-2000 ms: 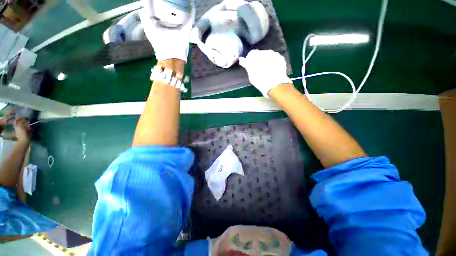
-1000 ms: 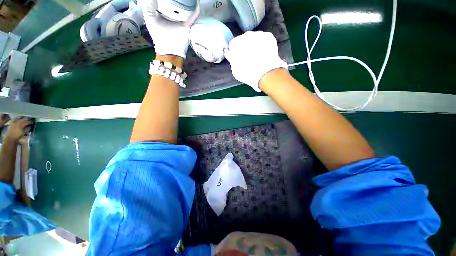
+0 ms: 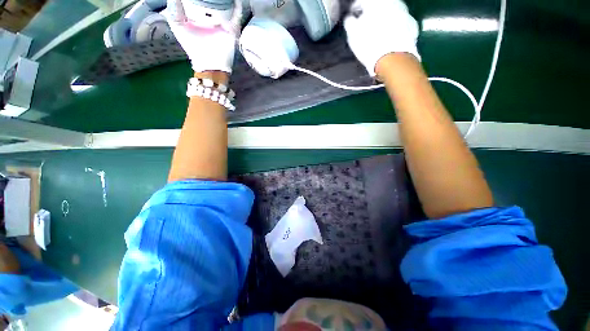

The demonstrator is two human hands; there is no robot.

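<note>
White and pale blue headphones lie on a grey printed bag at the top; one ear cup point(image 3: 267, 48) shows, with a white cable point(image 3: 330, 80) joined to it. My left hand point(image 3: 208, 40), in a white glove, is at the top edge, gripping a pale cup of the headphones; part of it is cut off. My right hand point(image 3: 382, 35), also gloved, is right of the headphones, near the bag's edge. Its fingers are blurred and partly hidden. The cable passes below and behind my right wrist.
Another headset point(image 3: 143, 27) lies on a grey bag at the upper left. A white rail point(image 3: 291, 136) crosses the green surface. Nearer me, a white crumpled piece point(image 3: 293, 236) lies on a dotted grey bag point(image 3: 343, 239). A person's blue sleeve point(image 3: 32, 291) and a small white box point(image 3: 42, 229) are at left.
My right hand has left the cable end at the ear cup and moved up and right. The cable stays joined to the cup. My left hand has shifted slightly left.
</note>
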